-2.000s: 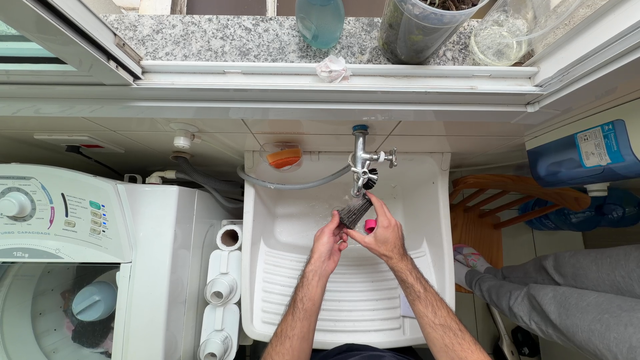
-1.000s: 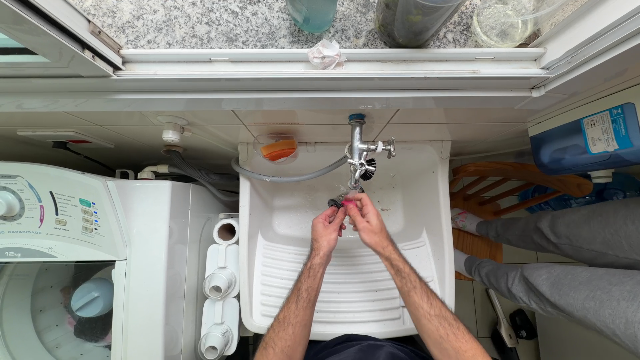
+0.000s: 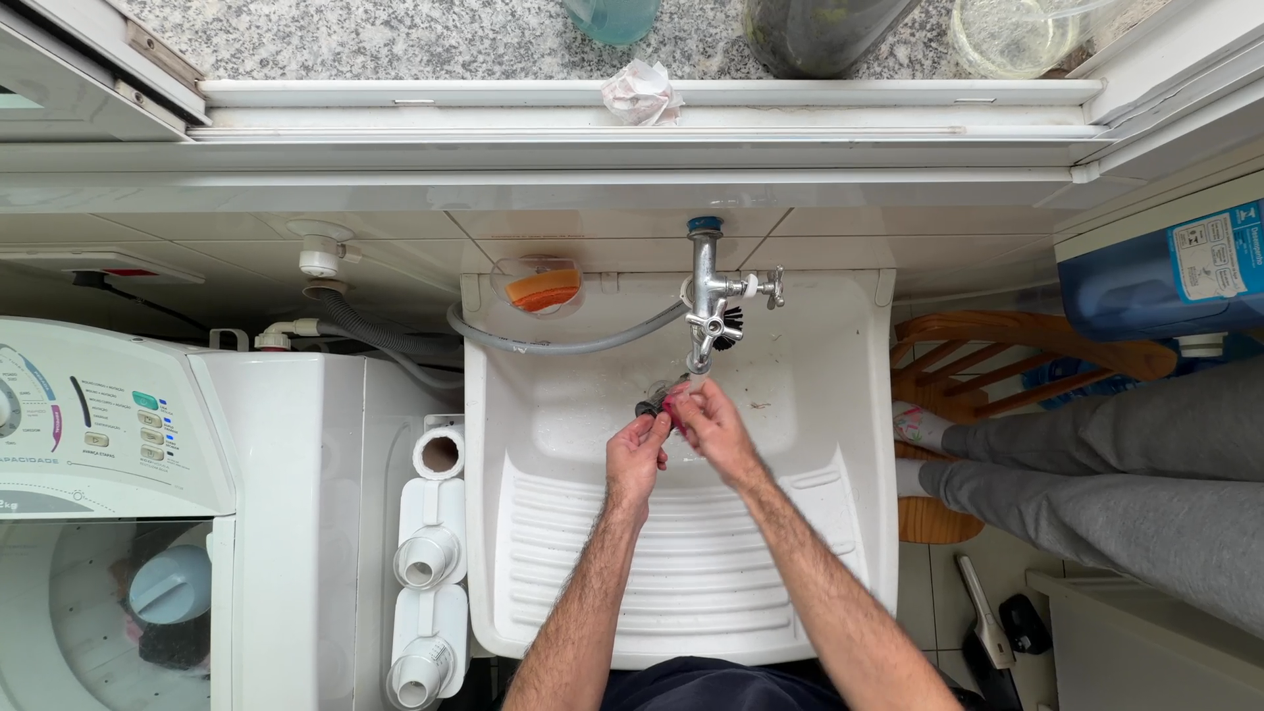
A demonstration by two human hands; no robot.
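Note:
Under the chrome tap, over the basin of a white laundry sink, both hands are close together. My left hand grips a small dark object, perhaps a brush head, whose exact kind is unclear. My right hand pinches a pink piece right beside it. Water seems to run from the spout onto the fingers. A round black-bristled brush sits behind the tap. An orange sponge rests in a clear holder at the sink's back left.
A top-loading washing machine and white bottles with a cardboard tube stand left. To the right are a wooden chair, a person's legs in grey trousers and a blue container. A grey hose crosses the sink's back.
Two seconds ago the dark bristly object showed plainly between my hands; now my fingers cover much of it. My right hand has moved from beside the pink piece to holding it.

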